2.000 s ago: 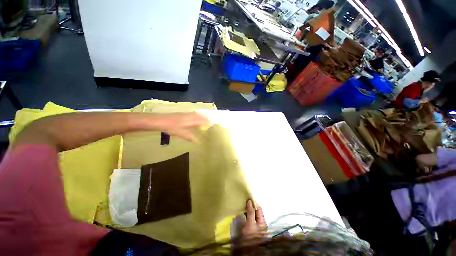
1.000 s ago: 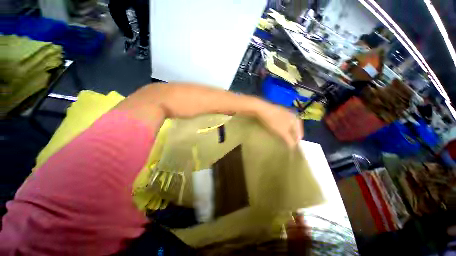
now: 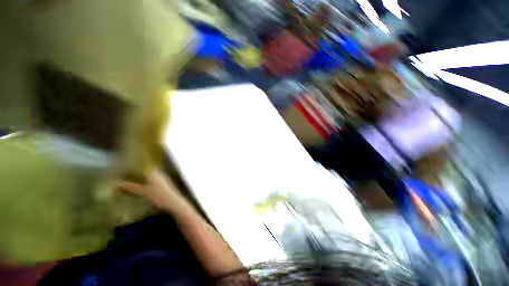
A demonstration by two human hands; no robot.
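Observation:
The frame is strongly blurred. The large yellow-khaki lining panel [image 3: 106,33] is lifted up at the left, off the white tabletop. Its brown facing patch [image 3: 81,106] faces me, with a pale white piece [image 3: 75,151] below it. My right hand [image 3: 153,190] is at the panel's lower right edge and appears to hold it; its forearm comes from the bottom of the picture. My left hand is not in view. Only a bit of pink sleeve shows at the bottom left.
The white tabletop [image 3: 223,139] spans the centre, with a small yellow piece [image 3: 270,203] and blurred machine parts near its front. Beyond are blue bins [image 3: 212,42], a red container [image 3: 286,53], brown material and a person in a lilac top [image 3: 418,131].
My view has swung to the right. The panel has been lifted off the tabletop and moved left. My right hand has moved left with its edge; my left hand has gone out of view.

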